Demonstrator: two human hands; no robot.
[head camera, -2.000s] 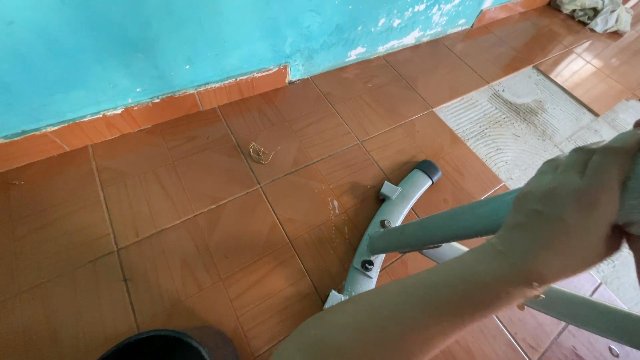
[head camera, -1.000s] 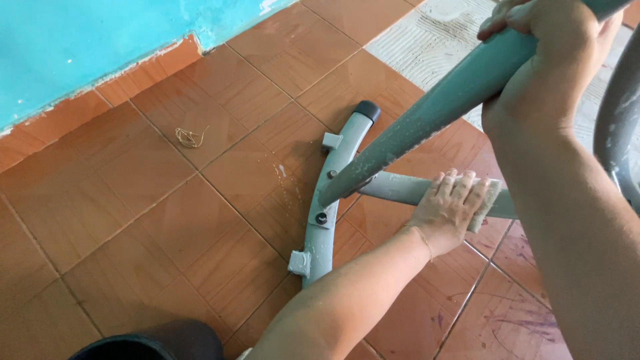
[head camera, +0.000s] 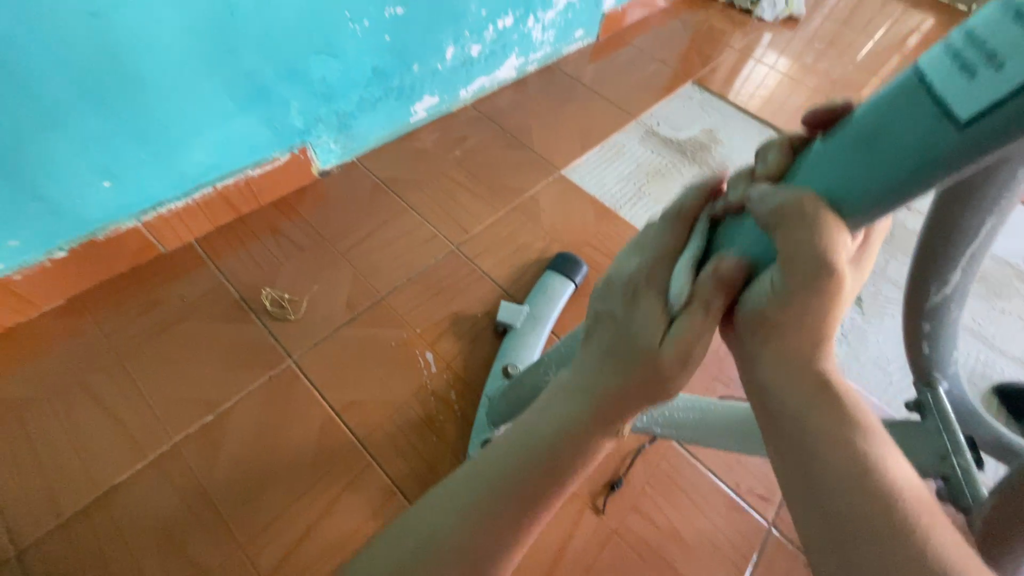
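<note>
A grey-green metal tube (head camera: 888, 144) slants from the upper right down to a curved foot bar (head camera: 528, 336) with a black end cap. My left hand (head camera: 640, 312) wraps the tube with a thin pale cloth or pad between its fingers and the metal; the fingers look blurred. Just above it, touching, my right hand (head camera: 800, 256) grips the same tube. Behind my wrists runs a lower grey crossbar (head camera: 704, 424). A label with writing (head camera: 972, 68) is on the upper tube. My left forearm hides part of the foot bar.
Orange floor tiles (head camera: 376, 344) meet a turquoise wall (head camera: 200, 88) with peeling paint. Bare ridged mortar (head camera: 648, 152) shows beyond the frame. A tangle of tan fibre (head camera: 284, 304) lies left of the foot bar. A curved grey tube (head camera: 952, 272) stands at right; crumpled cloth (head camera: 772, 8) lies at the top.
My left hand has moved with the cloth from the lower crossbar onto the slanted tube, beside my right hand. The right hand remains on that tube.
</note>
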